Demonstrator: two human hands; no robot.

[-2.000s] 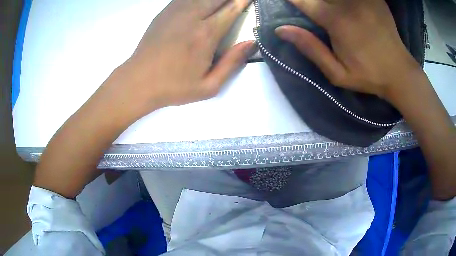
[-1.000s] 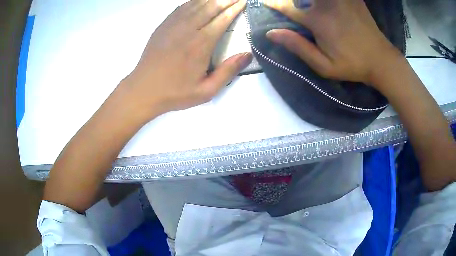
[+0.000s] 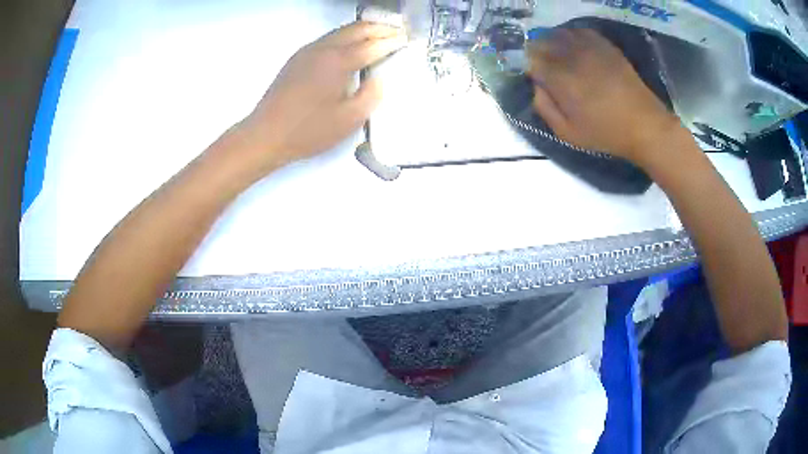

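Observation:
The dark grey garment piece [image 3: 611, 173] lies on the white machine table, right of the needle area. The silvery metal zipper [image 3: 554, 136] runs along it and passes under my right hand. My right hand [image 3: 589, 89] is on the garment with its fingers bent beside the presser foot; its fingertips are blurred, so its hold is unclear. My left hand [image 3: 332, 89] is at the left edge of the machine bed, fingers towards the needle area, with no cloth seen in it. The presser foot and needle area [image 3: 452, 66] is overexposed.
The white machine head with "JACK" lettering [image 3: 700, 53] stands at the upper right. Dark snips [image 3: 716, 139] lie right of my right forearm. A grey measuring tape [image 3: 425, 282] runs along the front edge. A blue bin [image 3: 622, 372] is below the table.
The view has shifted to show more of the machine head and needle area. My left hand has moved away from the garment's edge. The garment lies further right of the needle area.

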